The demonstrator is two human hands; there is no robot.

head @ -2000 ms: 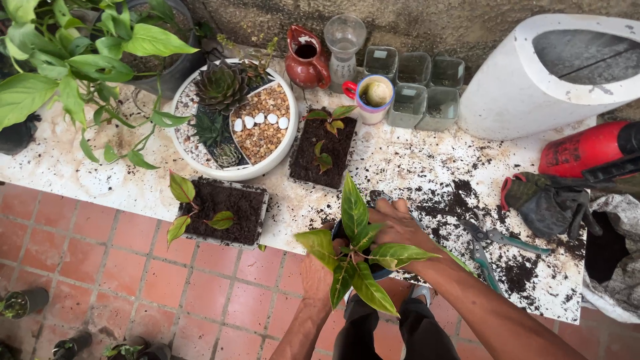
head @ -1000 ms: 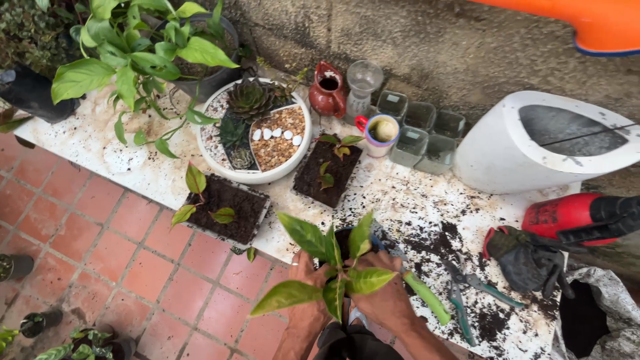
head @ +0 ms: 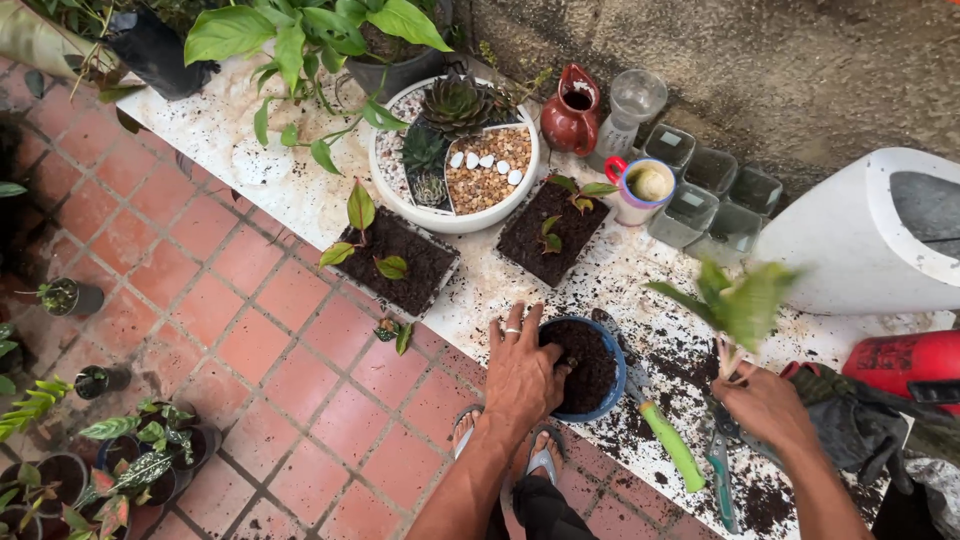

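My left hand (head: 525,367), with a ring on one finger, rests at the left rim of a blue pot (head: 616,382) of dark soil, its thumb and fingertips reaching over the soil. My right hand (head: 765,401) pinches the pale stems of a leafy plant cutting (head: 731,304), blurred by motion, right of the pot. Between pot and right hand lie a trowel with a green handle (head: 671,446) and pruning shears (head: 721,472). Behind the pot are two rectangular trays of soil with small seedlings, the left tray (head: 420,262) and the right tray (head: 555,232).
A round white succulent planter (head: 480,221), a red ceramic jug (head: 570,112), a mug (head: 641,195) and several clear square pots (head: 709,169) stand toward the wall. At right are a tall white planter (head: 825,232), a red tool (head: 900,360) and dark gloves (head: 855,427). Potted plants stand on the tiled floor.
The leafy plant was over the pot between both hands; my right hand has carried it to the right, away from the pot. The pot's soil surface now shows. The view has shifted.
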